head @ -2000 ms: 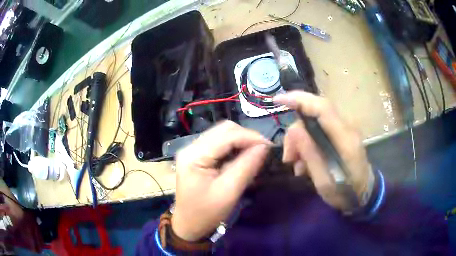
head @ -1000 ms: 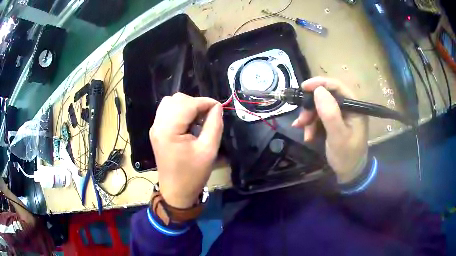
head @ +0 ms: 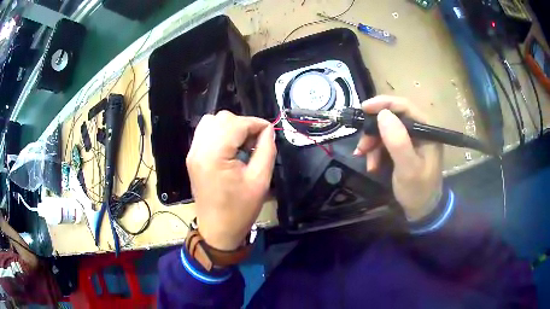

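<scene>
The speaker driver (head: 313, 92) with a round silver magnet and pale square frame sits in the front case half (head: 338, 45). My right hand (head: 405, 158) holds the soldering iron (head: 431, 129) like a pen, its metal barrel lying across the driver's lower part and its tip at the driver's left edge. My left hand (head: 232, 175) pinches the thin red speaker wires (head: 279, 121) beside that tip. The exact contact is too small to tell. The rear case half (head: 175, 90) lies open to the left, partly covered by my left hand.
A black wand-like tool (head: 113, 139), blue-handled pliers (head: 107, 224), a white bottle (head: 60, 210) and loose wires lie at the left. A screwdriver (head: 376, 32) lies behind the case. A thick blue tool (head: 467, 66) is at the right. A red stool (head: 111, 283) stands below the bench.
Since the earliest frame, my left hand has moved left and up to the wires, and the iron has come down across the driver. Over the last second the hands have barely moved.
</scene>
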